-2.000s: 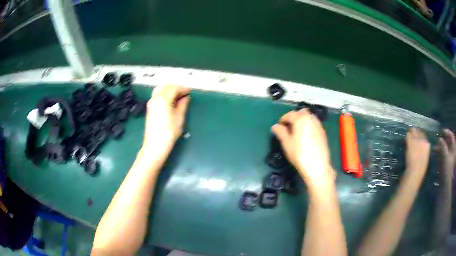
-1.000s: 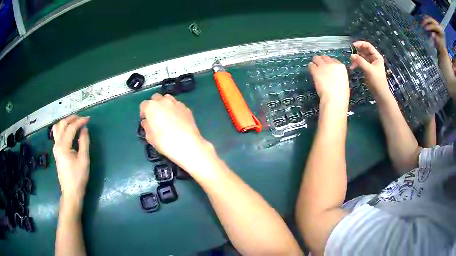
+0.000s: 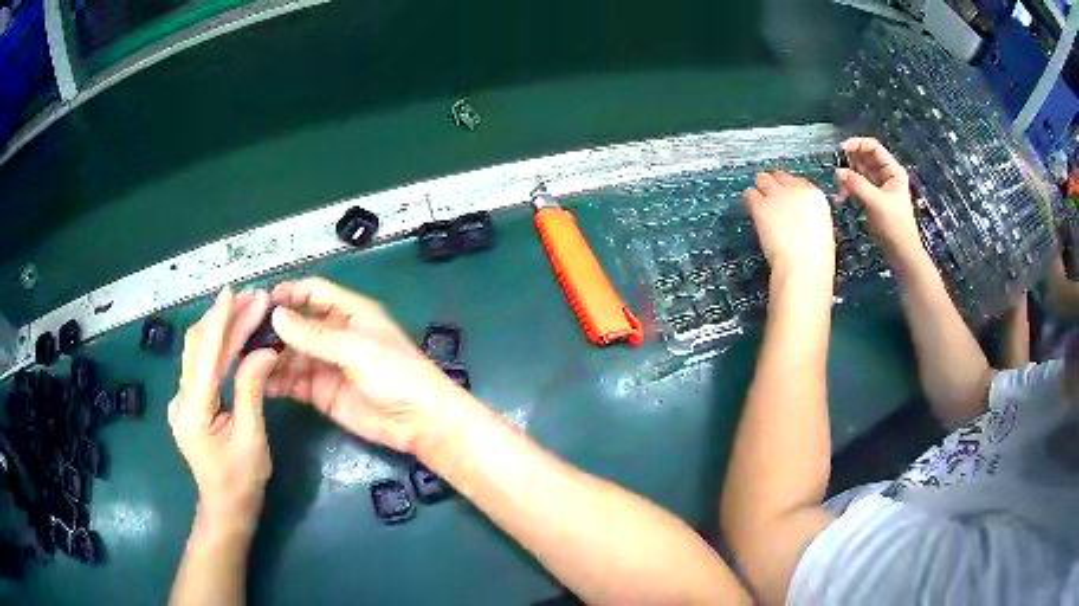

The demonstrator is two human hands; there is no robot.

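My left hand (image 3: 227, 403) and my right hand (image 3: 343, 361) are together at the left centre, above the green bench. A black housing (image 3: 263, 336) is between their fingers, mostly hidden; both hands seem to hold it. A pile of black housings (image 3: 53, 438) lies at the far left. A few loose housings (image 3: 393, 501) lie below my right forearm, partly covered by it. One housing (image 3: 356, 226) sits on the pale rail, and a pair (image 3: 456, 236) lies at the rail's near edge.
An orange-handled tool (image 3: 588, 279) lies right of the housings. A clear blister tray (image 3: 710, 278) is further right, with a neighbouring worker's hands (image 3: 795, 219) over it. More clear trays (image 3: 947, 166) stand behind. The pale rail (image 3: 237, 257) separates bench and dark green belt.
My right hand has moved left from the right group of housings to meet my left hand around a black housing. The view has shifted right since the oldest frame, showing the neighbour.
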